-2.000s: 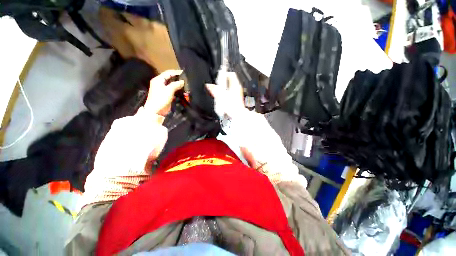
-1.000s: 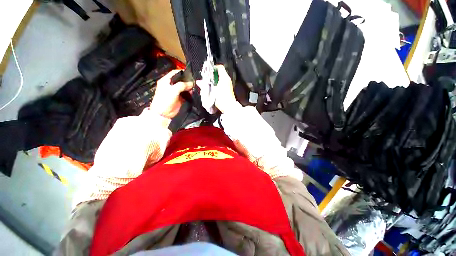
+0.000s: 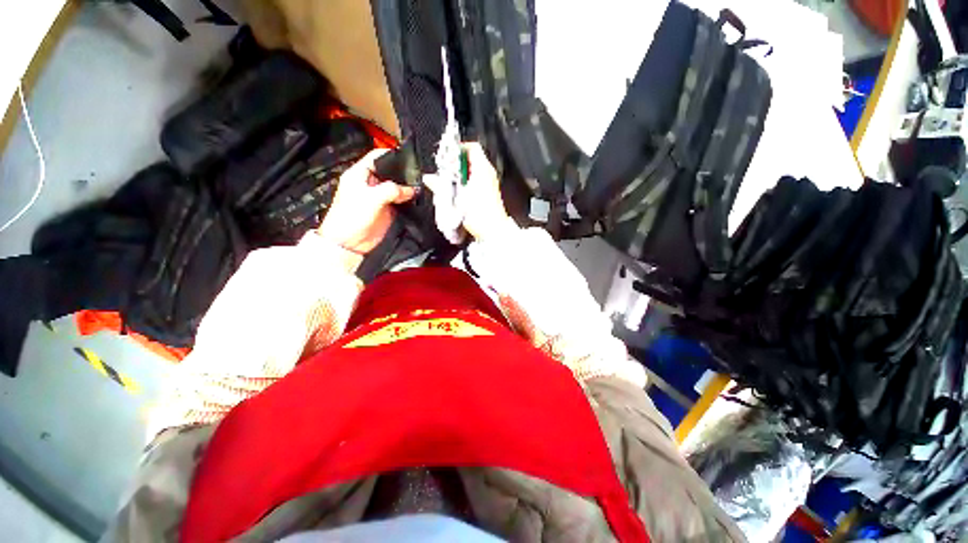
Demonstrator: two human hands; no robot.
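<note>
A black and camouflage backpack (image 3: 420,90) lies in front of me, its lower end against my red apron. My left hand (image 3: 364,208) pinches a dark strap or edge of it between thumb and fingers. My right hand (image 3: 478,194) holds scissors (image 3: 450,117) with long silver blades pointing away from me over the backpack. Whitish wrapping and a bit of green show at the handles. The blades look closed or nearly so. The backpack's lower part is partly hidden by my hands.
Black and camouflage backpacks (image 3: 247,111) lie piled on the left over orange cloth. Another backpack (image 3: 679,127) lies on the white table (image 3: 798,106) at right, beside a thick dark stack (image 3: 849,286). Brown cardboard (image 3: 324,48) stands behind. Clear plastic (image 3: 754,477) is at lower right.
Since two seconds ago the view has shifted and the scissors show more clearly over the backpack. In the last second the hands have barely moved; the left still pinches the dark piece.
</note>
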